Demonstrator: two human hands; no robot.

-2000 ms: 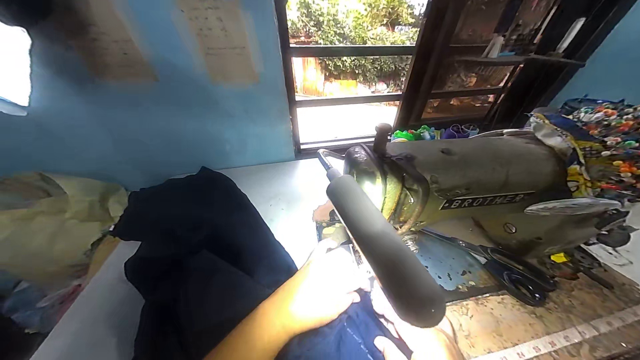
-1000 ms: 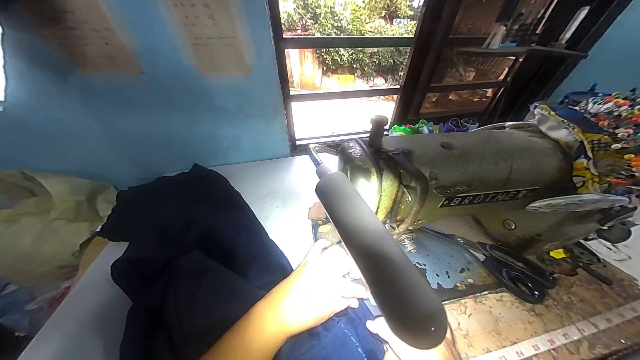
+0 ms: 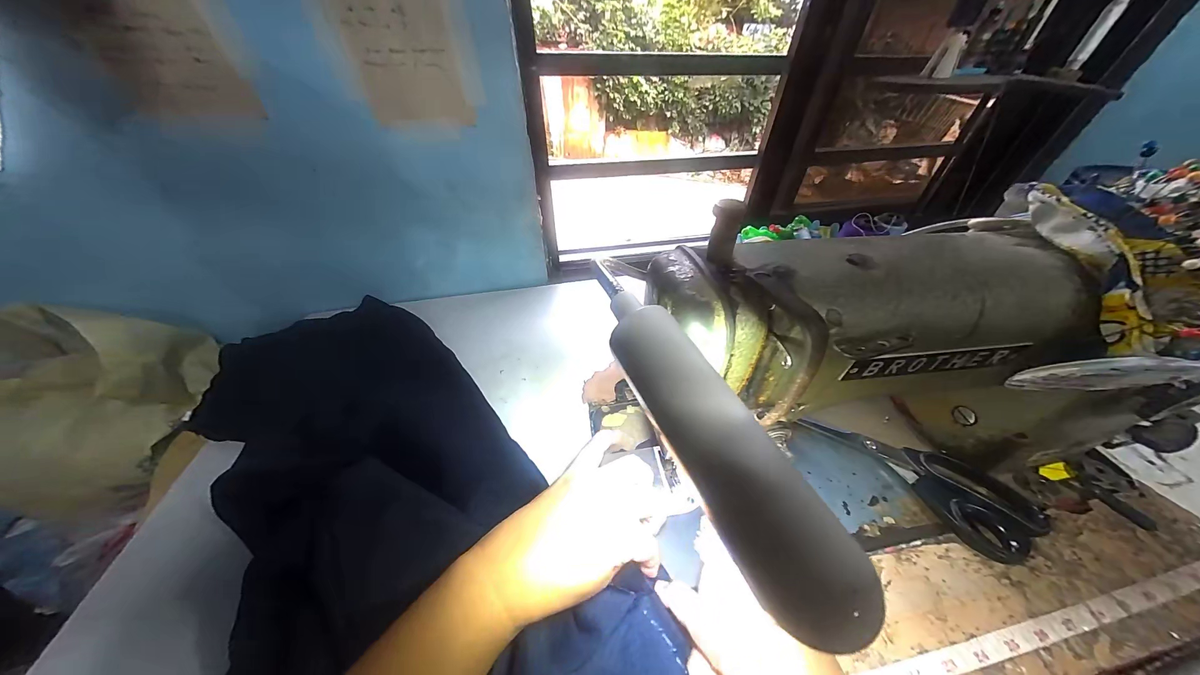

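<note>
My left hand (image 3: 581,534) pinches the edge of dark blue fabric (image 3: 609,628) near the needle area of a Brother sewing machine (image 3: 919,300). My right hand (image 3: 741,609) holds the same fabric just to the right, partly hidden behind a dark grey cylindrical lamp (image 3: 750,478) that crosses the view. The lamp also covers the needle and presser foot. More dark cloth (image 3: 366,469) lies bunched on the white table to the left of my left hand. Black-handled scissors (image 3: 975,506) rest on the machine bed, under its arm.
A measuring tape (image 3: 1050,628) runs along the worn table edge at lower right. Beige material (image 3: 94,403) is heaped at the far left. Behind the machine stand a window (image 3: 656,169) and small colourful items (image 3: 787,230). Patterned cloth (image 3: 1116,272) hangs over the machine's right end.
Both hands stay close together at the fabric near the machine. The view has shifted slightly.
</note>
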